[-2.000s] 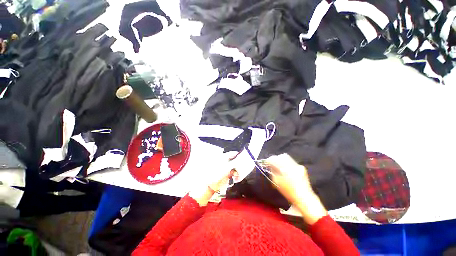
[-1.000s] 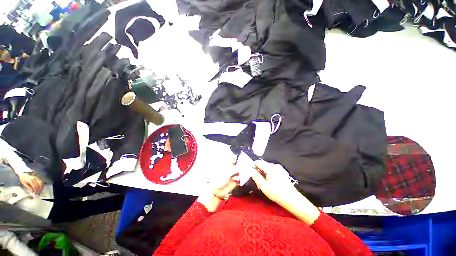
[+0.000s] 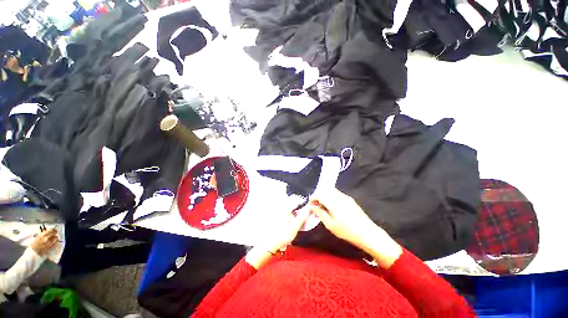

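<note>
A black garment [image 3: 398,180] with white trim [image 3: 327,177] lies spread on the table in front of me. A thin white loop stands at the trim's edge. My left hand [image 3: 291,225] and my right hand [image 3: 339,214] meet at the garment's near edge, fingertips close together, both pinching the white trim. A needle or thread between the fingertips is too small to make out.
A red dish [image 3: 213,192] with white bits and a dark rectangle [image 3: 226,176] lies at left. Beyond are a brown tube [image 3: 185,135], a clear bag [image 3: 224,115] and heaped black garments [image 3: 99,105]. A plaid round pad [image 3: 506,227] lies right. Another person's hand [image 3: 45,240] shows far left.
My right hand, raised with thread two seconds ago, has come down against my left hand at the trim. The view has shifted slightly. The other person's hand has moved.
</note>
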